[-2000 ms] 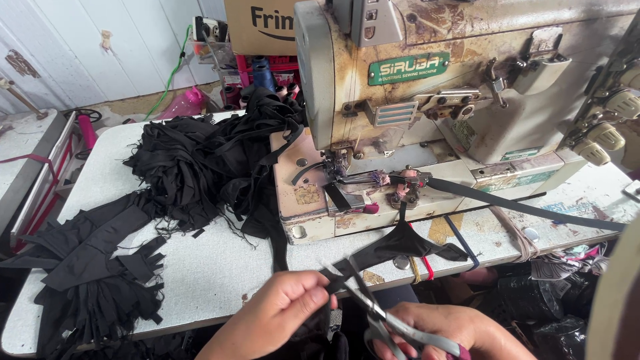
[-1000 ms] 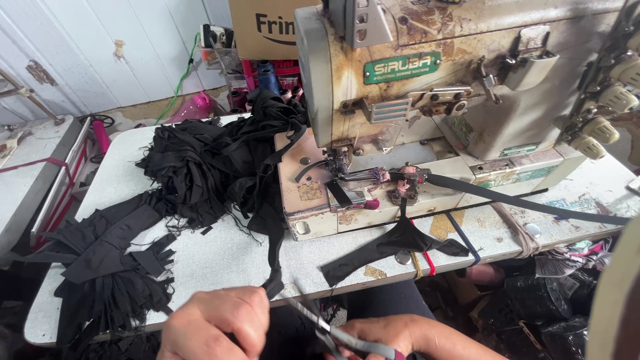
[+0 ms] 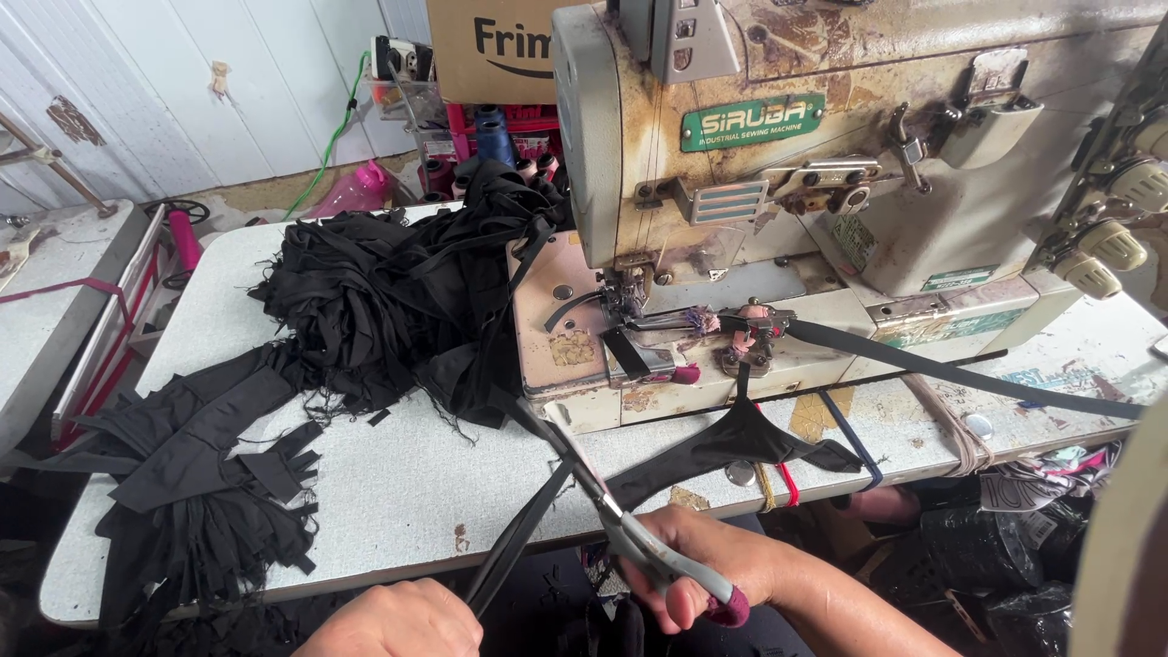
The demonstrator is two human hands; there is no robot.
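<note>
My left hand (image 3: 397,622), low in the view, is closed on a black fabric strip (image 3: 520,529) that stretches up toward the sewing machine's near left corner. Gray-handled scissors (image 3: 607,497) are in my right hand (image 3: 698,566); their blades meet the strip near the table edge. A tangled heap of black fabric strips (image 3: 365,301) lies left of the sewing machine (image 3: 785,182), with a fringed black bundle (image 3: 201,493) nearer the left corner. From the machine's front a black fabric piece (image 3: 712,447) hangs over the table, its lower part partly behind the scissors.
The white table (image 3: 392,502) carries the machine. A dark band (image 3: 958,374) runs rightward from it. Coloured ties (image 3: 785,484) wrap the table's front edge. Behind stand a cardboard box (image 3: 493,55) and thread spools (image 3: 493,137). Plastic-wrapped bundles (image 3: 976,547) lie below at the right.
My left hand has moved left and down since the first view and now draws a strip taut. The scissors have come up against that strip, near the machine's left corner.
</note>
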